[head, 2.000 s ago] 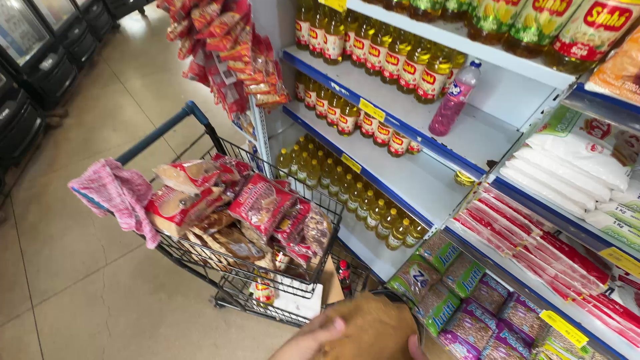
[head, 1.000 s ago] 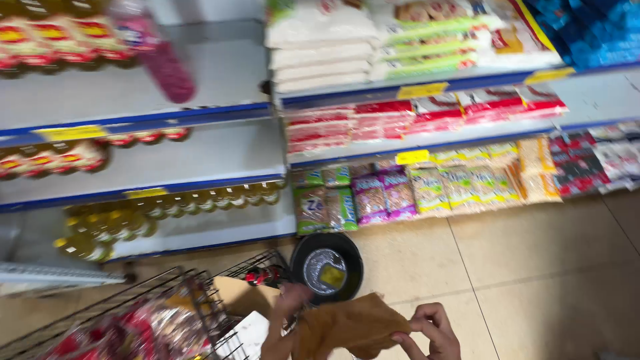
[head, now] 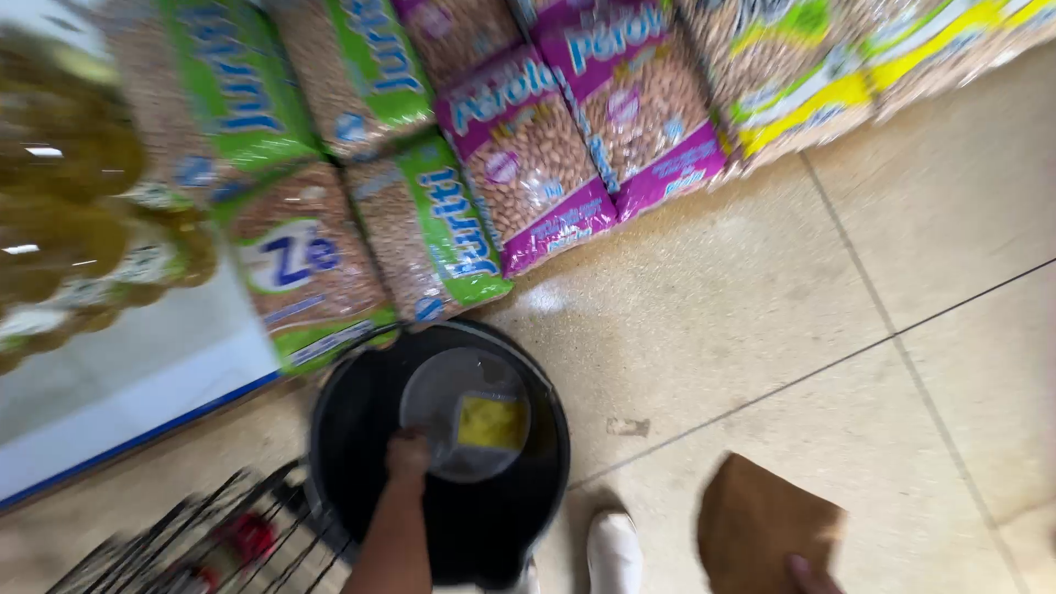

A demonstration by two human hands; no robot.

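My left hand (head: 408,456) reaches into a black bucket (head: 551,495) on the floor, its fingers at the left rim of a round, translucent plastic container (head: 429,388). A yellow rectangular piece (head: 493,421), perhaps a sponge, shows in that container. Blur hides whether the fingers grip the rim. At the lower right my right hand (head: 810,575) holds a brown cloth (head: 763,528) by its lower edge, over the floor; only part of this hand is in view.
Plastic bags of beans (head: 528,148) lie in rows along the top, just beyond the bucket. Oil bottles (head: 66,181) stand on a shelf (head: 165,371) at the left. A wire cart (head: 280,544) is at the lower left, and a white shoe (head: 614,553) is beside the bucket.
My left hand has left the brown cloth and is now inside the bucket. The cloth remains in my right hand. The view has moved down and closer to the floor.
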